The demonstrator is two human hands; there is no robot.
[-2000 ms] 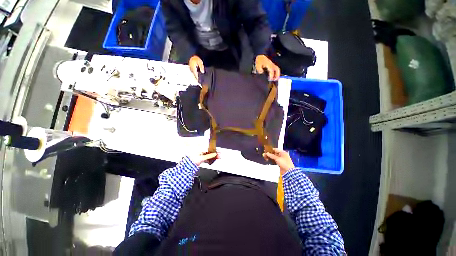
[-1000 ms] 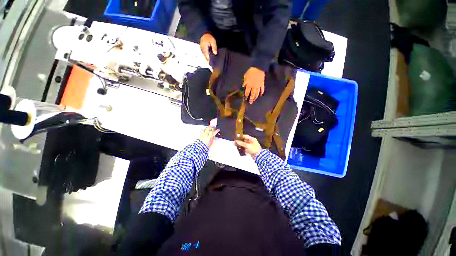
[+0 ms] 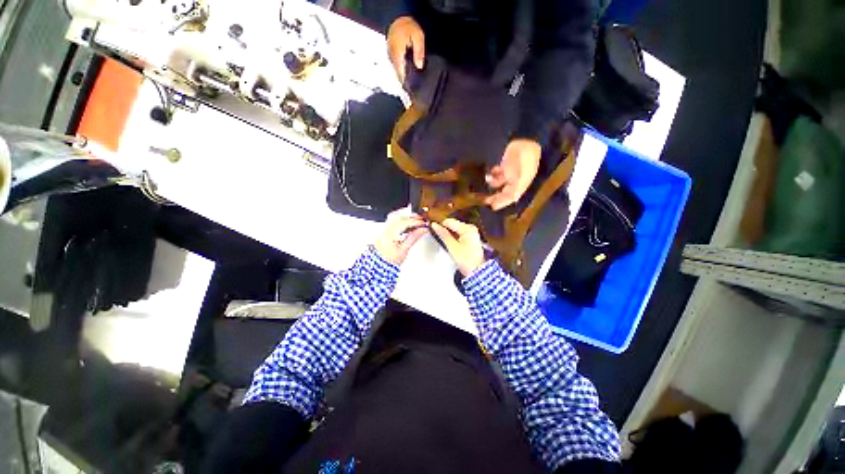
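Note:
A large dark purple-grey fabric piece (image 3: 468, 120) lies on the white table with a tan-brown strap harness (image 3: 413, 159) across it. My left hand (image 3: 400, 237) and my right hand (image 3: 459, 243) are close together at the near edge of the fabric. Their fingertips pinch a small dark end below the tan straps; the fingers hide most of it. A black part-sewn bag piece (image 3: 363, 157) with a pale edge line lies flat just left of the fabric.
A person across the table holds the fabric's far left corner, with the other hand (image 3: 515, 174) over the straps. A white sewing machine (image 3: 250, 56) stands at left. A blue bin (image 3: 669, 199) with black pieces is at right; bulky black bags (image 3: 623, 79) sit behind it.
My hands were apart, one at each lower strap end; my right hand has moved left and they now meet. The straps have bunched toward the middle. The other person's right-side hand has come down over the straps.

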